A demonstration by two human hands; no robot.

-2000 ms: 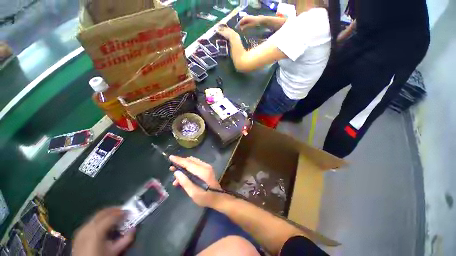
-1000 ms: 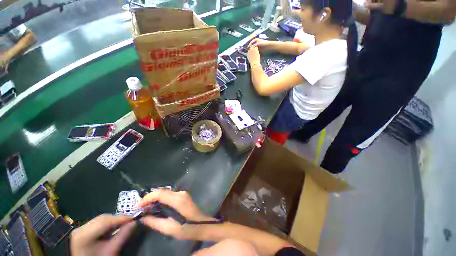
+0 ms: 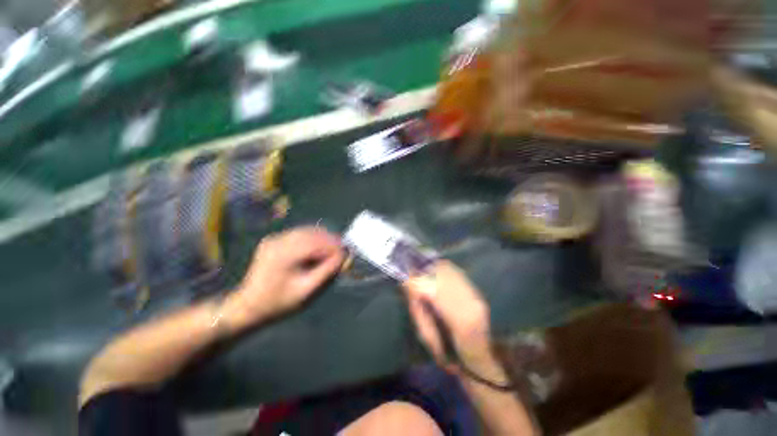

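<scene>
The picture is blurred. A white phone circuit board (image 3: 383, 243) with a dark screen area is at the centre, tilted down to the right. My right hand (image 3: 447, 302) has its fingers closed on the board's lower right end. A dark handle or cord, probably the soldering iron's, runs from that palm across the wrist; its tip does not show. My left hand (image 3: 298, 264) is just left of the board, thumb and fingers drawn together; blur hides whether it holds anything. Stacked LCD modules (image 3: 200, 204) with yellow-orange edges lie behind and left of it.
Another phone board (image 3: 388, 145) lies near the belt edge. A round tan pot (image 3: 549, 209), an orange bottle (image 3: 464, 89) and an upright carton (image 3: 596, 68) are right of it. A dark box (image 3: 626, 238) stands beyond the pot. An open carton (image 3: 596, 366) is lower right. Blurred items lie on the green belt (image 3: 341, 43).
The view has swung left, bringing the stacked modules further in. My hands, earlier close together over a board, are now apart. The board now shows between them at my right fingers.
</scene>
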